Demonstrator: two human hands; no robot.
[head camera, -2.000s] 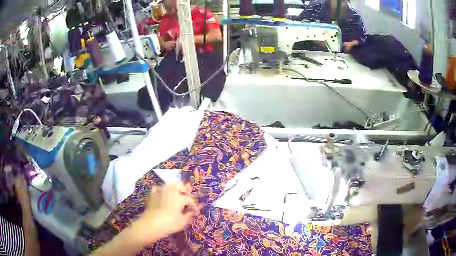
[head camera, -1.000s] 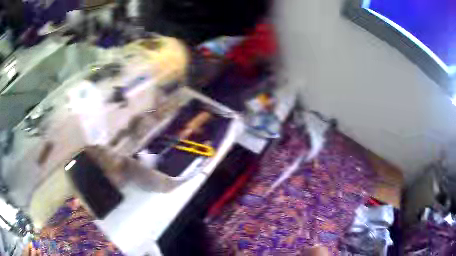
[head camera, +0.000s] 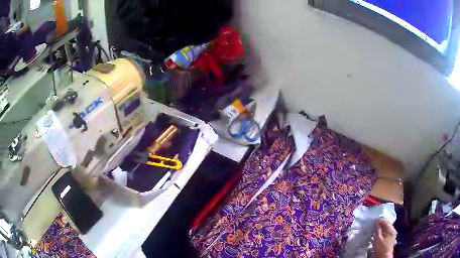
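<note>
A large heap of purple cloth with orange floral print (head camera: 302, 196) lies right of the machine table. My right hand (head camera: 385, 237) is at the lower right, cut off by the bottom edge. Its fingers are curled at a crumpled pale white piece (head camera: 360, 221) on the heap; whether they grip it is not clear. My left hand is out of the picture. More printed cloth (head camera: 63, 239) lies on the table at lower left.
The cream JACK machine head (head camera: 85, 111) is at left, with a black pad (head camera: 75, 201). A white-edged tray (head camera: 207, 138) holds yellow snips (head camera: 164, 162) and a brown-gold handle (head camera: 164, 138). Blue-handled scissors (head camera: 244, 128) lie behind. A cardboard edge (head camera: 388, 176) and wall bound the heap.
The view has swung right from the sewing area to the heap and steadied. My left hand has left the picture. My right hand has come in over the pale piece.
</note>
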